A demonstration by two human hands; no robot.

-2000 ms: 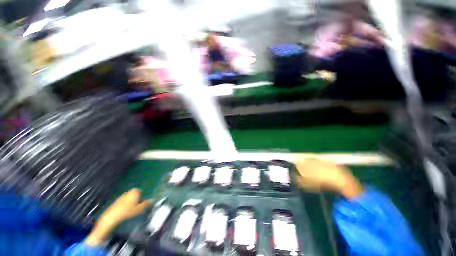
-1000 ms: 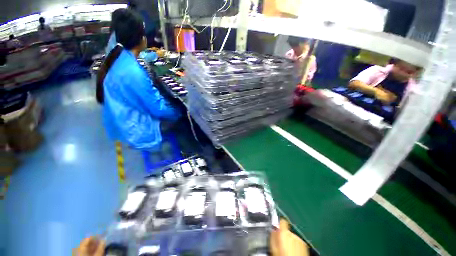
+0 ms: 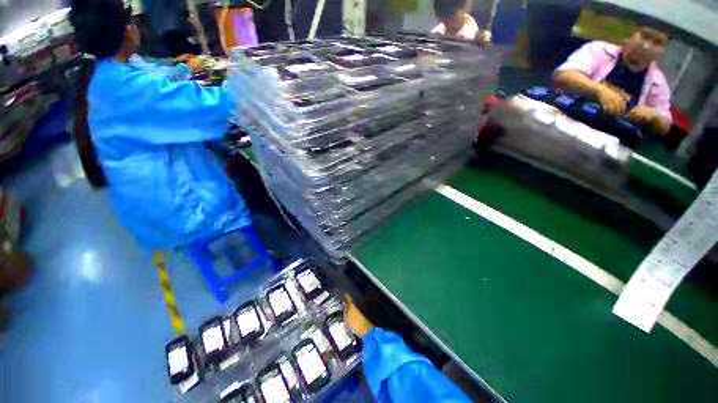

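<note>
A clear blister tray (image 3: 262, 346) with two rows of black devices is low at the left, off the bench edge and above the floor. The devices, such as this one (image 3: 249, 320), show white labels in their backs. My right hand (image 3: 356, 318) grips the tray's right edge, with the fingers partly hidden. My left hand is not in view. The tray's lower part is cut off by the picture's edge.
A tall stack of clear trays (image 3: 370, 149) holding devices stands on the green bench (image 3: 488, 275). A printed label strip (image 3: 669, 264) hangs at the right. A person in blue (image 3: 157, 157) sits near a blue stool (image 3: 228, 260); a person in pink (image 3: 614, 79) works across.
The view has swung left, from the bench to the stack and floor. The tray has been lifted off the bench and moved left and down, turning diagonal. My left hand has left the picture.
</note>
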